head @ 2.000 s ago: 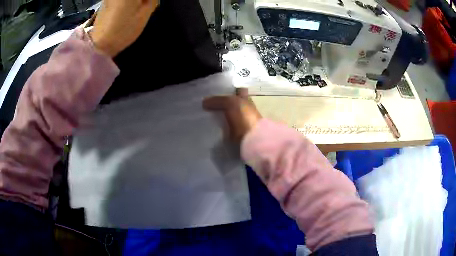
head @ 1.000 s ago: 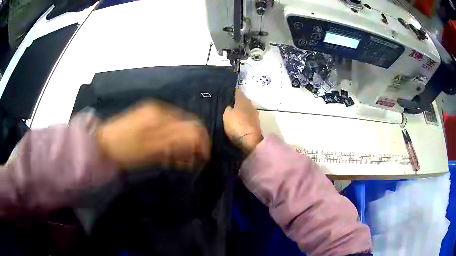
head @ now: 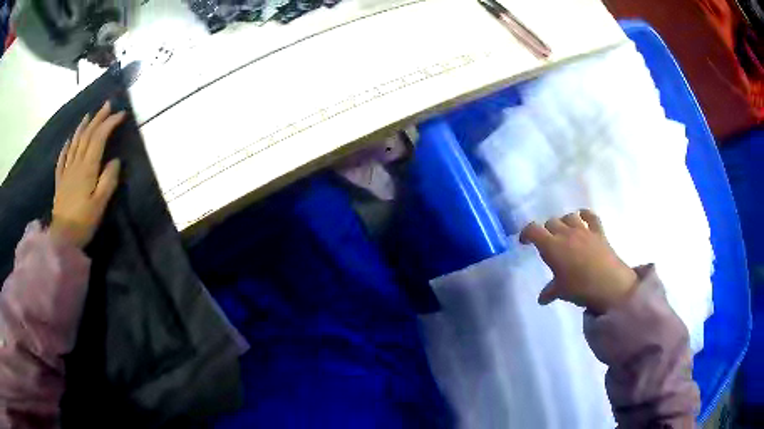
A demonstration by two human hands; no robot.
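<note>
Black fabric panels (head: 134, 293) lie on the left part of the machine table and hang over its front edge onto the blue-covered lap. My left hand (head: 85, 172) lies flat on the fabric with its fingers extended, just below the machine's needle area. My right hand (head: 582, 260) is over the blue bin at the right, palm down with bent fingers, at the upper part of a white sheet (head: 511, 335). Whether its fingers grip the sheet is not clear. More white sheets (head: 603, 142) are heaped in the bin.
The blue bin (head: 710, 184) stands right of the lap, beside the table's front edge. Thread snips (head: 518, 29) lie near the table's right corner. A printed ruler scale (head: 335, 113) runs along the front edge. Small black pieces (head: 251, 10) lie at the top. Orange-red material (head: 712, 67) is at upper right.
The view has swung right and down towards the bin. My right hand has left the fabric by the needle and moved to the white sheets. My left hand now lies still, flat on the black fabric.
</note>
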